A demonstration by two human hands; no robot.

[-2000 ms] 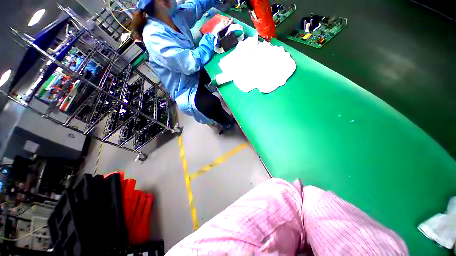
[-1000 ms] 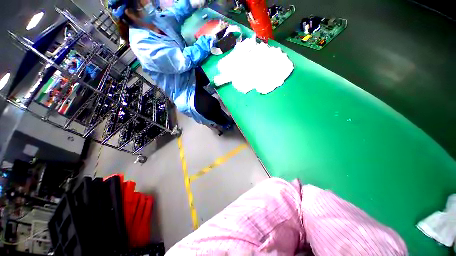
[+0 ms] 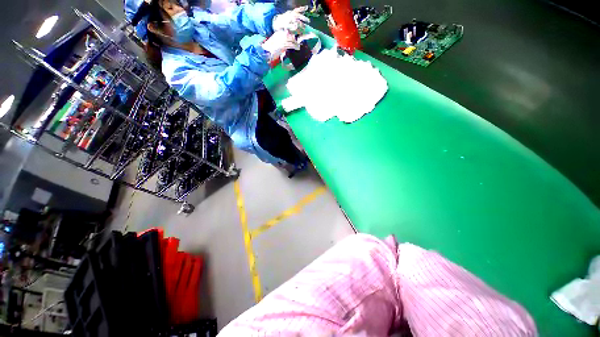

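Note:
Neither of my hands shows; pink striped fabric of my smock fills the bottom middle. The green mat-covered bench (image 3: 434, 178) runs from the back to the lower right. A white heap of cloth or gloves (image 3: 339, 85) lies on its far part. A white cloth or glove (image 3: 580, 297) lies at the right edge of the picture, cut off by it; I cannot tell which it is.
A person in a blue smock (image 3: 227, 76) stands left of the bench, white-gloved hands together over a dark object. Circuit boards (image 3: 424, 45) lie on the dark green conveyor (image 3: 520, 85) beyond a red-orange post (image 3: 343, 26). Wire rack (image 3: 158, 138) and black and red trays (image 3: 118, 283) stand left.
The other person leans back to the left, and their raised hand has come down to join the other near the dark object. The front board has shifted slightly right.

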